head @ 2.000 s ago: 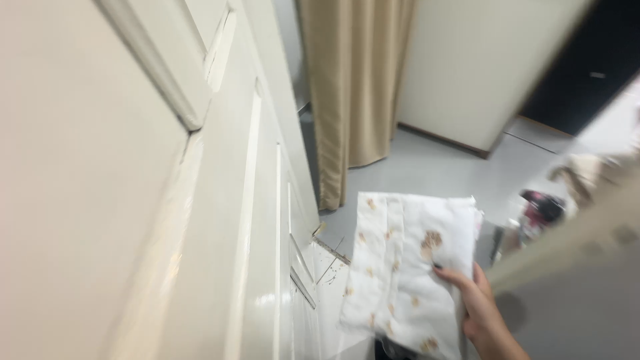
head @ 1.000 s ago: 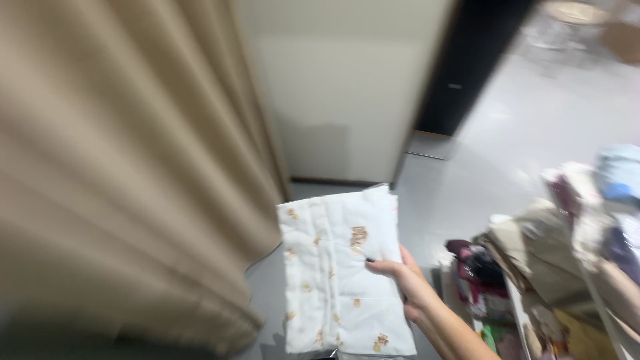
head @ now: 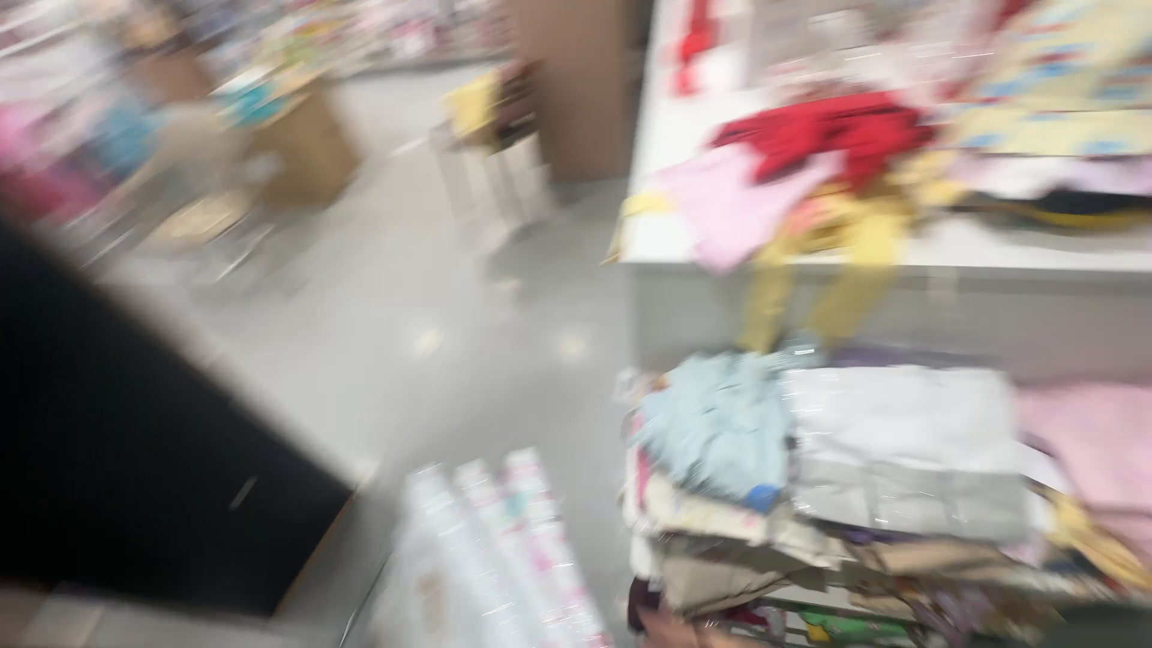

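Note:
At the bottom edge is part of a blurred hand, which looks like my right hand (head: 688,632); its fingers are mostly cut off, and its grip cannot be told. Left of it, a white cloth with a brown motif (head: 430,589) stands out over the grey floor, beside white folded edges with pink marks (head: 544,549). Whether the hand touches these is unclear. My left hand is out of view. Close to the hand, on the right, lies a heap of garments with a pale blue ruffled one (head: 720,423) and a folded white one (head: 909,450).
A white table (head: 652,238) bears red, pink and yellow clothes, some hanging over its edge. A dark panel (head: 135,432) fills the left. Farther back are a cardboard box (head: 306,148), a round stool (head: 202,219) and a brown panel (head: 576,90).
The view has swung far right, away from the beige curtain. The hand that held the white printed cloth in full view earlier now shows only at the bottom edge.

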